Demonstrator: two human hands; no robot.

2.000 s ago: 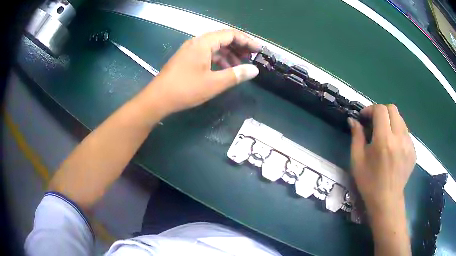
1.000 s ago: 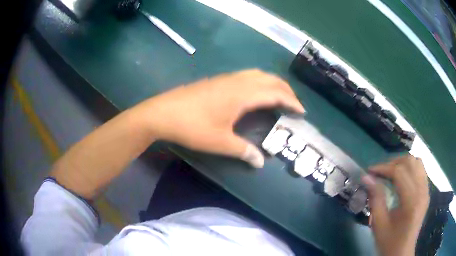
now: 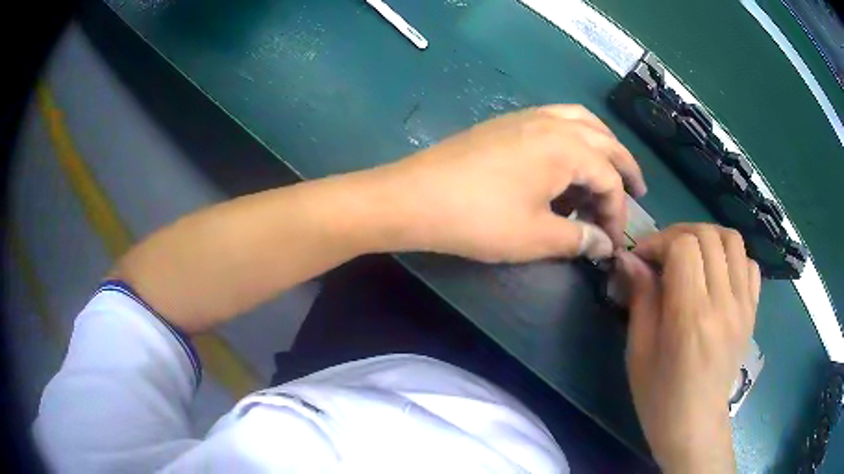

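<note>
The silver metal housing (image 3: 746, 380) lies on the dark green surface, mostly hidden under both hands; its right end shows beside my right hand and a bit of it shows between the hands. My left hand (image 3: 527, 185) is bent over the housing's left part, thumb with a whitish covering on its tip, fingertips pinched close to the thumb. My right hand (image 3: 689, 319) lies over the housing, its thumb and finger meeting my left fingertips. Whether a small part is between the fingertips is hidden.
A black notched strip block (image 3: 713, 167) stands behind the hands along a white line. Another black strip part (image 3: 826, 421) lies at the lower right edge. A slim whitish tool (image 3: 398, 23) lies at the upper left. A grey floor with yellow lines shows at left.
Both hands have left the black block, moved to the housing and come together over it. The black block now stands on the surface, unheld. The view has shifted right.
</note>
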